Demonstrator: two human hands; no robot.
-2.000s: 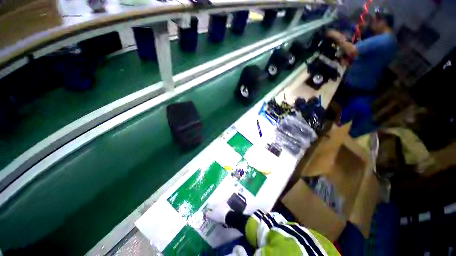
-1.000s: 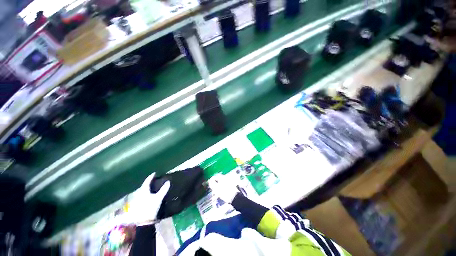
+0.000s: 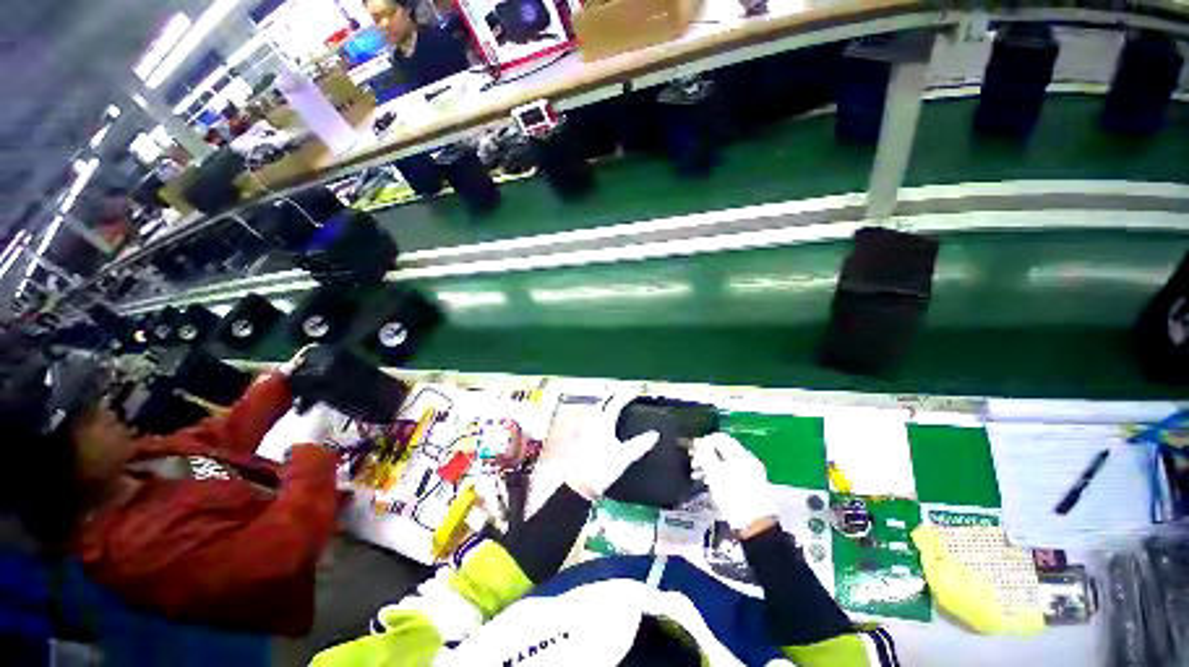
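A black box-shaped unit [image 3: 662, 450] lies on the white bench in front of me, partly over green sheets [image 3: 776, 446]. My left hand [image 3: 606, 456], in a white glove, grips its left side, with the thumb on the top face. My right hand [image 3: 733, 480], also white-gloved, has its fingertips together at the unit's right side. Whether the fingers pinch something small is too blurred to tell. The unit's underside is hidden.
A co-worker in a red-orange jacket [image 3: 222, 521] handles a black unit at left. Another black unit [image 3: 883, 300] stands on the green conveyor ahead. A yellow block [image 3: 454, 519] lies near my left arm. Yellow cloth [image 3: 958, 586], a pen [image 3: 1082, 481] and bagged packets [image 3: 1147, 602] lie at right.
My view has swung left, bringing the co-worker into sight. The unit by my left hand now lies squarely before me, and my right hand has come to its side.
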